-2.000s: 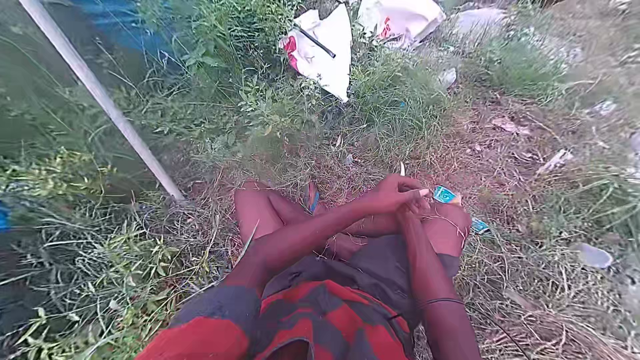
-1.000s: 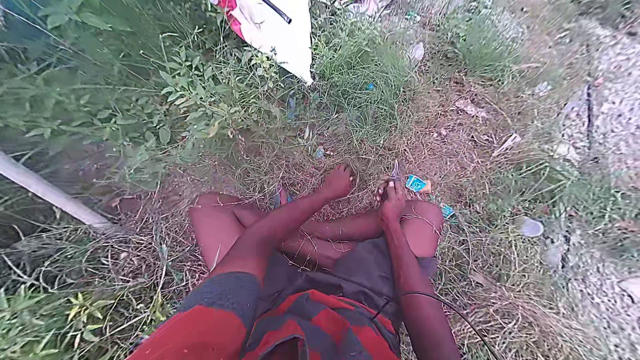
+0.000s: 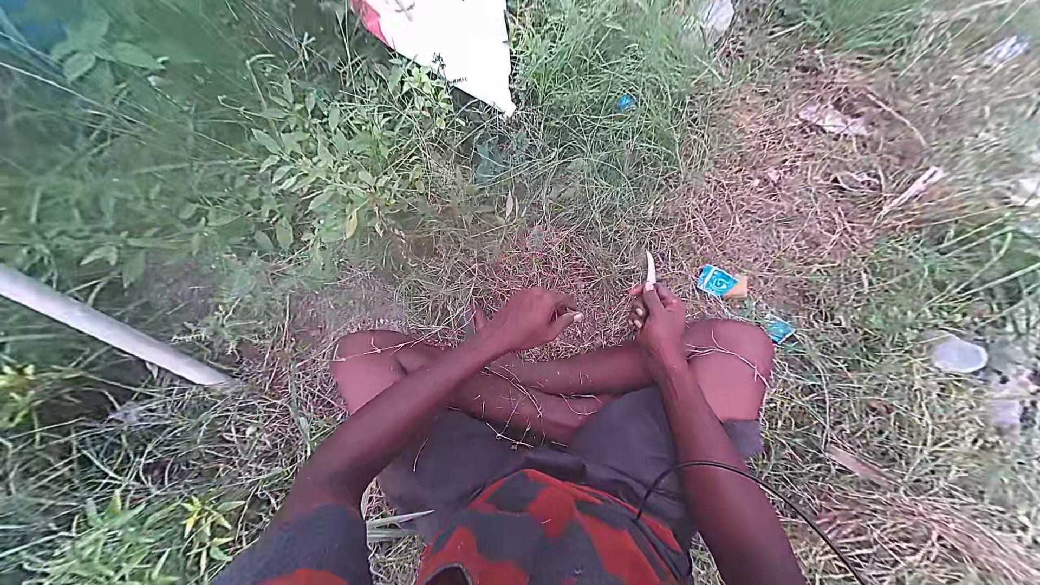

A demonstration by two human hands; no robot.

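Observation:
My right hand (image 3: 660, 321) is closed around the lower end of a small pale curved blade (image 3: 650, 268), which points up and away from me above my right knee. My left hand (image 3: 536, 317) is over my crossed shins with its fingers curled; whether it pinches something thin is too small to tell. Thin dry grass stems (image 3: 520, 398) lie across my legs. Just beyond my right knee, a blue and white printed packet (image 3: 718, 281) rests on the dry grass, with a smaller blue scrap (image 3: 778, 328) beside it.
A pale pole (image 3: 114, 331) slants in from the left. A white sack with red (image 3: 463, 49) lies in the grass ahead. A clear plastic cup or lid (image 3: 959, 355) is on the right. A black cord (image 3: 756, 479) crosses my right forearm. Leafy weeds (image 3: 349, 154) grow at the left.
My hands were together over my right thigh two seconds ago and are now apart, the left one having moved left. The pale blade in my right hand shows more plainly. The view has shifted.

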